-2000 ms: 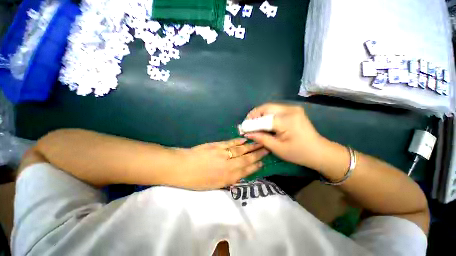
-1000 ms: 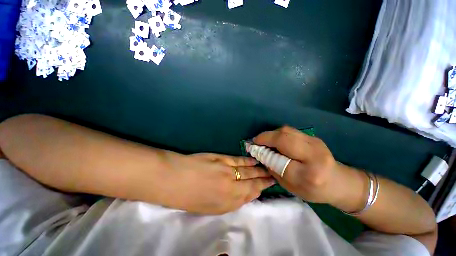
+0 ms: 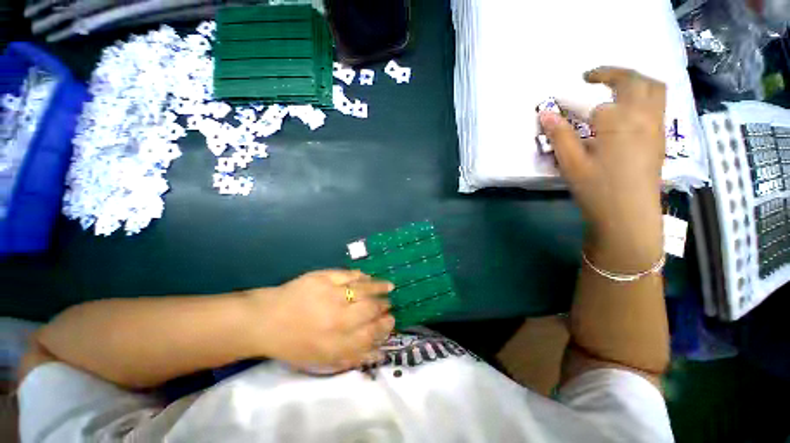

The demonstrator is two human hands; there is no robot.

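Note:
A green circuit board panel [image 3: 414, 270] lies on the dark mat near my chest. One square component [image 3: 357, 249] with a whitish face sits at its upper left corner. My left hand [image 3: 333, 318] rests at the panel's left edge, with its fingertips over the board, holding it. My right hand [image 3: 615, 138] is over the white stack [image 3: 511, 78] at the right, its thumb and index finger apart. Its thumb tip is at a loose component [image 3: 547, 106]. Other loose components on the stack are partly hidden by this hand.
A pile of tiny white punched pieces [image 3: 121, 138] lies at the left beside a blue bin [image 3: 43, 173]. Spare green panels [image 3: 268, 56] and a black phone [image 3: 371, 30] lie beyond. A white plug [image 3: 674, 235] and a tray of dark blocks [image 3: 736, 199] are at the right.
My right hand has moved from the panel up and right to the white stack. The panel and the component at its corner are now uncovered. The camera view has shifted too.

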